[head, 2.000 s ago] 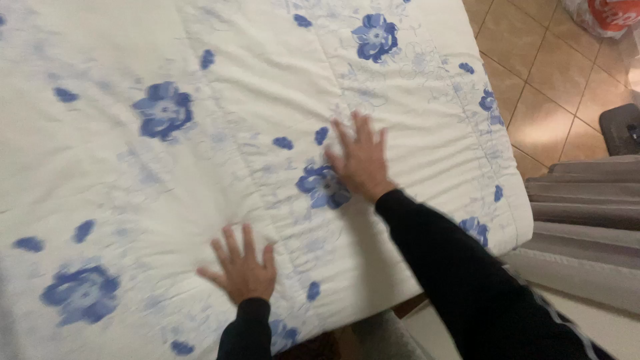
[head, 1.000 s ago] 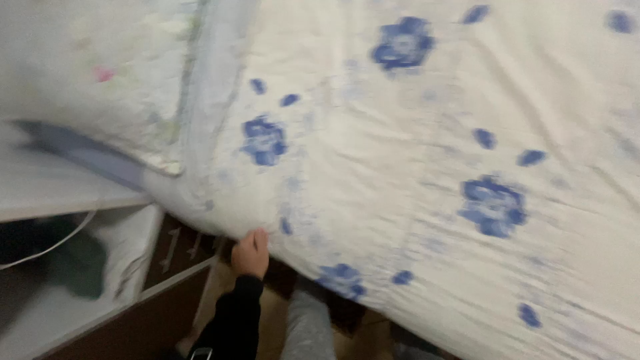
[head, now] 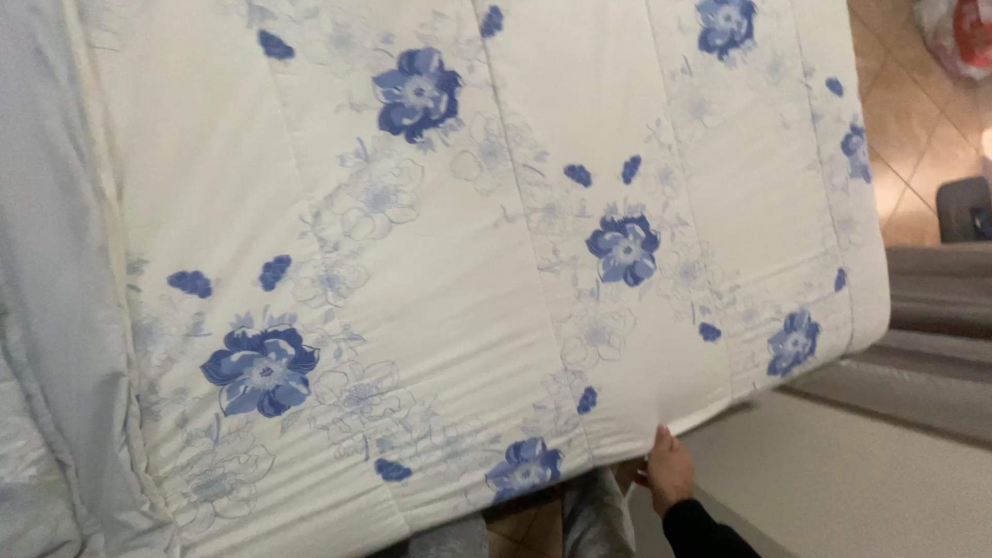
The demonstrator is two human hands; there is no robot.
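Observation:
A white quilted bedspread point(head: 434, 294) with blue flowers covers the bed, and shallow creases run across its lower left part. At the near edge, right of the middle, my right hand point(head: 671, 471) grips the border of the bedspread, thumb on top and fingers partly hidden beneath. A black sleeve covers that arm. My left hand does not show. Along the left side lies a light grey-blue cloth point(head: 46, 194), bunched next to the bedspread.
My legs in grey trousers point(head: 597, 511) stand close against the near edge. Grey-brown curtain-like fabric point(head: 945, 310) hangs at the right, above a pale flat surface point(head: 837, 473). On the tiled floor point(head: 891, 124) are a red-and-clear plastic bag point(head: 969, 39) and a dark object point(head: 965, 209).
Two seconds ago both hands lay spread on the bedspread. One second ago one hand was at its near edge by the pillow end. Now my right hand holds the edge farther right. The view has swung.

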